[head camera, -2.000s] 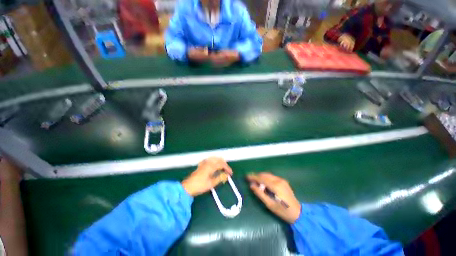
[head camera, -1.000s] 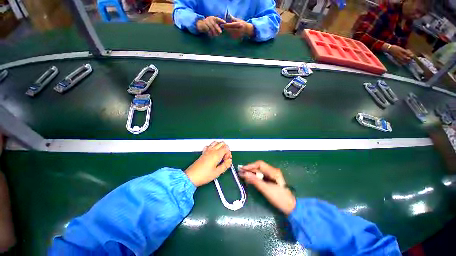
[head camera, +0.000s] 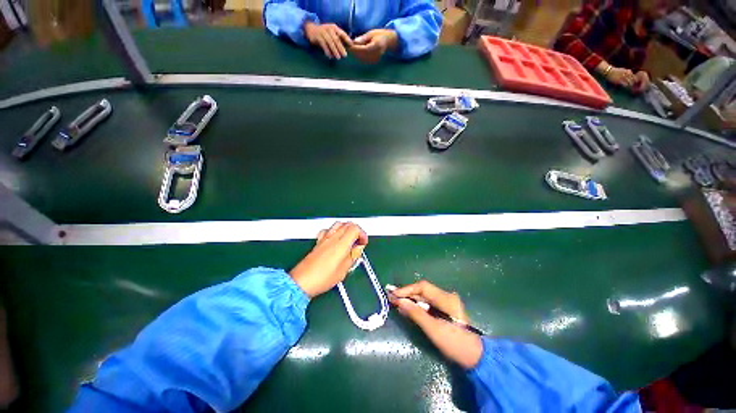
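Observation:
A white oblong loop-shaped unit (head camera: 349, 305) lies on the glossy green work surface (head camera: 533, 282) in front of me. My left hand (head camera: 329, 260) holds its far end, and the fingers hide that end. My right hand (head camera: 432, 314) grips a thin dark pen-like tool (head camera: 457, 322), whose rear sticks out behind the hand towards the wrist. White covers show on the right fingertips, which are close to the right side of the loop. Whether the tool's tip touches the unit cannot be seen.
A pale guide rail (head camera: 484, 223) runs just beyond my hands. Behind it, several similar units (head camera: 181, 179) lie on the dark green belt (head camera: 307, 161). A red tray (head camera: 545, 71) is on the far side. A person in blue sleeves sits opposite, another at far right. A carton (head camera: 714, 216) is at the right edge.
The units on the belt have shifted left. My left hand still holds the loop. My right hand has turned slightly, and the dark tool shows more clearly than one second ago.

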